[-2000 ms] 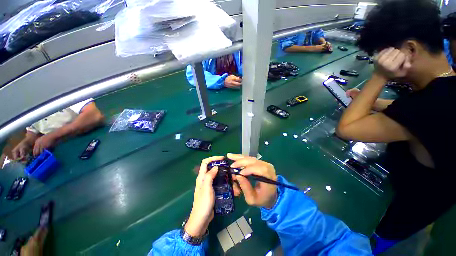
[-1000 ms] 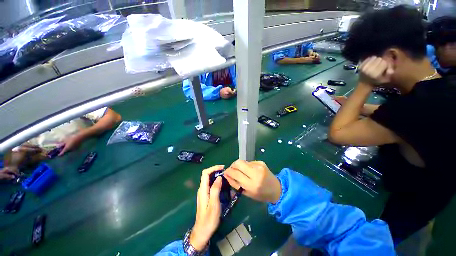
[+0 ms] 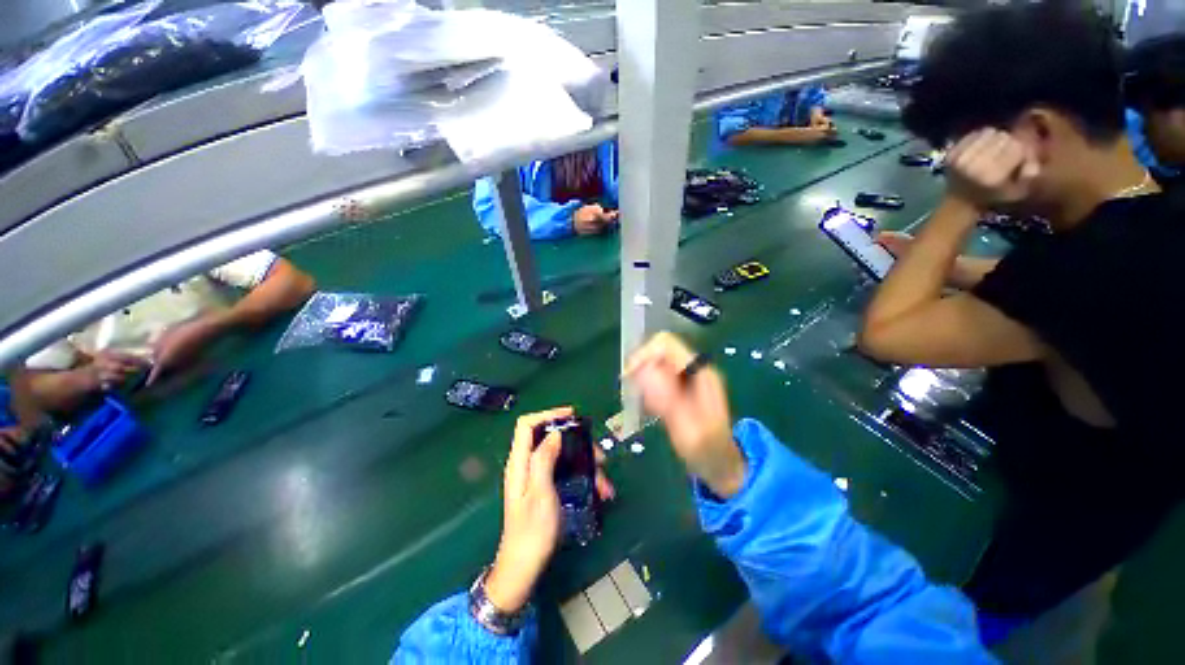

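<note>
My left hand (image 3: 529, 500) holds an open black phone unit (image 3: 573, 481) upright at the lower centre, thumb on its upper left edge. My right hand (image 3: 682, 390) is raised above and right of the phone, apart from it, and is blurred. A short dark piece, part of the thin dark tool (image 3: 695, 366), shows at its fingers; the rest of the tool is hidden. A sticker sheet (image 3: 607, 607) with cream rectangles lies on the green surface below the phone.
A grey post (image 3: 654, 195) stands just beyond my right hand. Phone units (image 3: 480, 395) lie on the green belt. A clear bag (image 3: 351, 321) and a blue box (image 3: 100, 439) are left. A person in black (image 3: 1040, 286) holds a smartphone at right, beside a clear tray (image 3: 929, 435).
My right hand has moved off the phone, up and to the right. The phone in my left hand is uncovered again. Phone units on the belt have shifted slightly left.
</note>
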